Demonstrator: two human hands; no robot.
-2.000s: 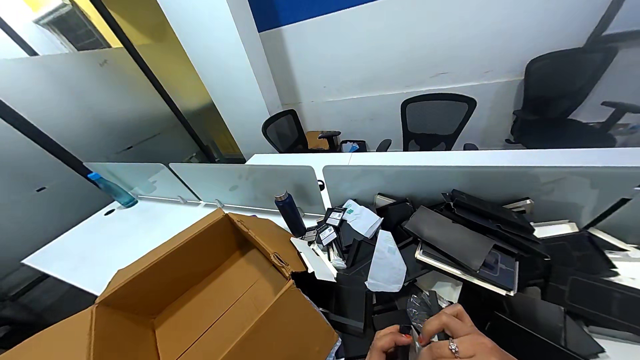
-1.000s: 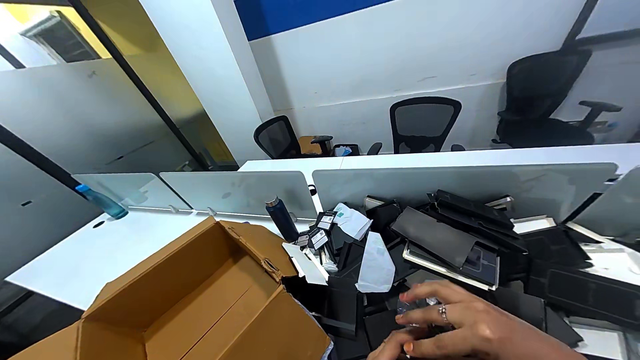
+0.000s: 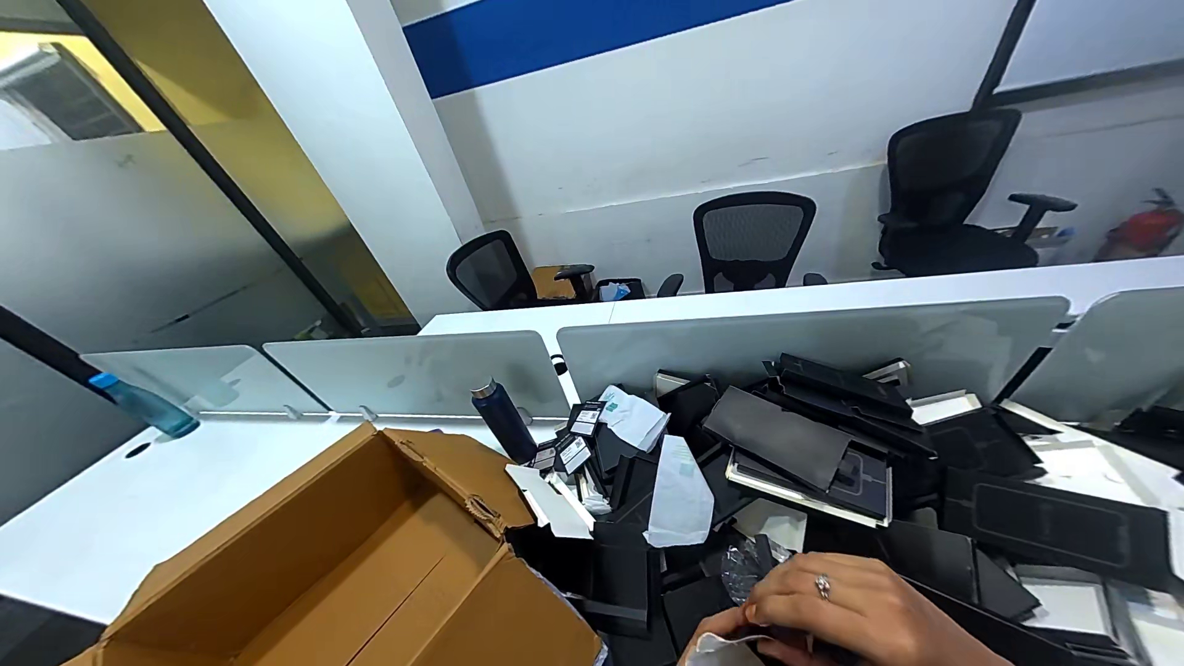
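My right hand (image 3: 837,601), with a ring on one finger, is bent palm down at the bottom edge, over a dark item it mostly hides. Beside it, only fingers of my left hand (image 3: 714,627) show, closed around a thin white piece (image 3: 726,649) that is cut off by the frame. The two hands touch at the fingertips. Crumpled clear plastic (image 3: 742,572) lies just above them. A white paper pouch (image 3: 680,495) and black cards or flat box parts (image 3: 620,573) lie around. An open cardboard box (image 3: 324,555) stands at the left.
Black flat boxes and sleeves (image 3: 782,435) are heaped on the right side of the desk. A dark blue bottle (image 3: 504,421) stands behind the cardboard box. A teal bottle (image 3: 146,405) is at the far left. Frosted dividers (image 3: 814,347) edge the desk, with office chairs (image 3: 754,236) beyond.
My right hand, spread over the left one a second ago, is now bent lower. A thin white piece shows at my left fingers. The view has shifted slightly.
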